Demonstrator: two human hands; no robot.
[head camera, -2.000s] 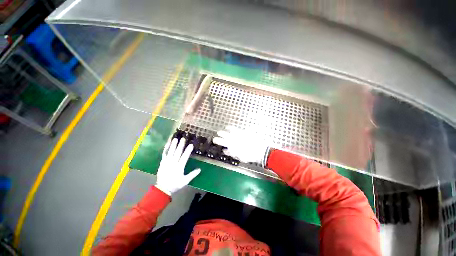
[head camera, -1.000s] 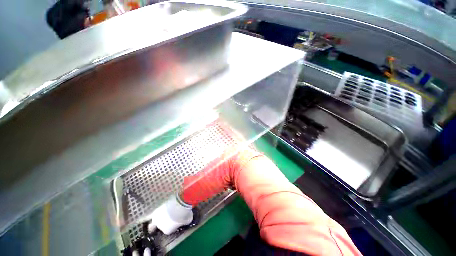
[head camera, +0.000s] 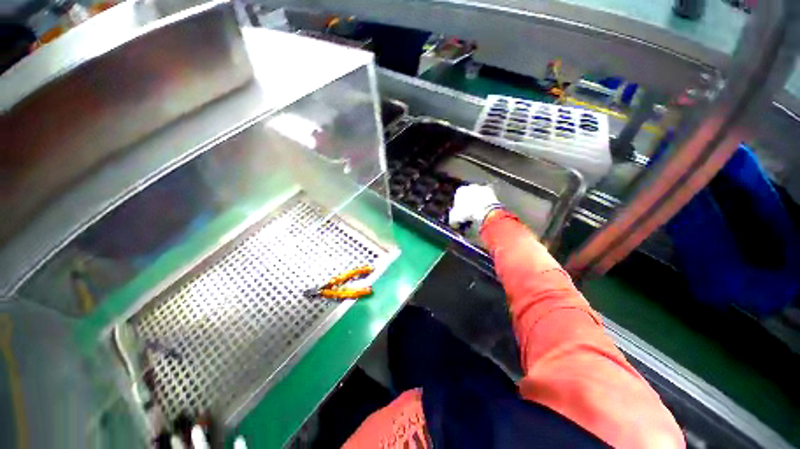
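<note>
My right hand (head camera: 474, 206), white-gloved, is at the steel tray (head camera: 572, 200), at the edge of the rows of dark coils (head camera: 421, 188). Its fingers point down and a dark piece shows just below them; whether it is held is not clear. My left hand (head camera: 200, 437) is cut off by the bottom edge, with only white fingertips showing beside blurred dark pieces at the near-left corner of the perforated grille (head camera: 254, 281). Orange-handled cutters (head camera: 346, 285) lie on the grille's right part, with their handles apart.
Clear hood panels (head camera: 338, 140) stand around the grille's far and right sides. A white slotted tray (head camera: 544, 131) with dark contents is beyond the steel tray. A metal post (head camera: 675, 175) rises at the right. A thin dark tool (head camera: 162, 349) lies at the grille's left.
The view has swung right. My right hand has moved from the grille's near-left side to the steel tray. The cutters now show on the grille; my left hand is now mostly out of view.
</note>
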